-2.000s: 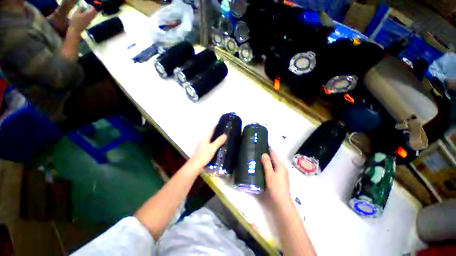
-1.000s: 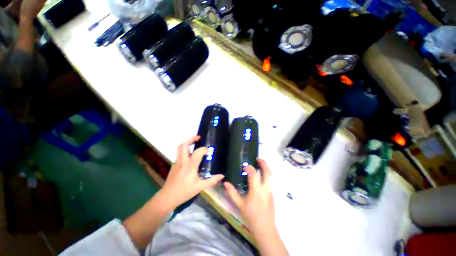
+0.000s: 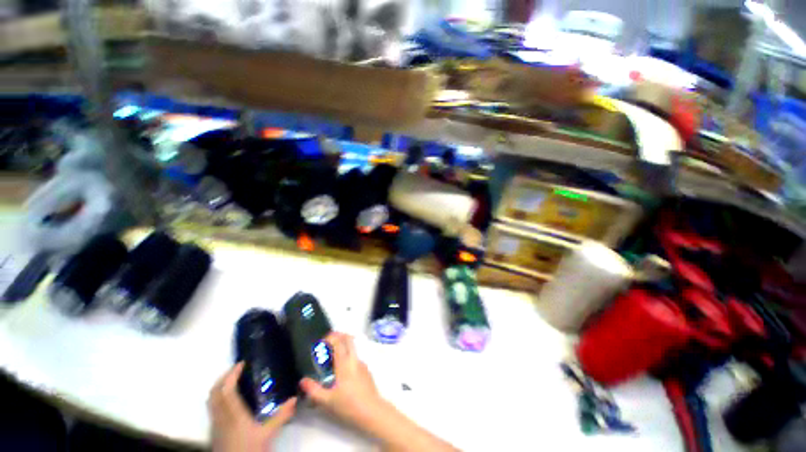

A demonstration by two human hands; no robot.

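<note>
A black speaker (image 3: 263, 353) and a dark green speaker (image 3: 309, 334) lie side by side on the white bench, slightly angled to each other. My left hand (image 3: 237, 415) holds the near end of the black speaker, thumb and fingers around it. My right hand (image 3: 345, 380) holds the near part of the dark green speaker. The frame is blurred, so fine finger contact is unclear.
Three black speakers (image 3: 173, 287) lie at left near a clear plastic bag (image 3: 71, 207). Another black speaker (image 3: 391, 300) and a camouflage speaker (image 3: 464, 305) lie right of my hands. Further right are a beige speaker (image 3: 583, 284), a red speaker (image 3: 632, 337), cables (image 3: 594, 402) and yellow-fronted power supplies (image 3: 566, 207).
The view has swung up and to the right, bringing the red and beige speakers and power supplies into view. My hands remain on the same two speakers. The lone black speaker's end light now looks bluish, the camouflage one's pink.
</note>
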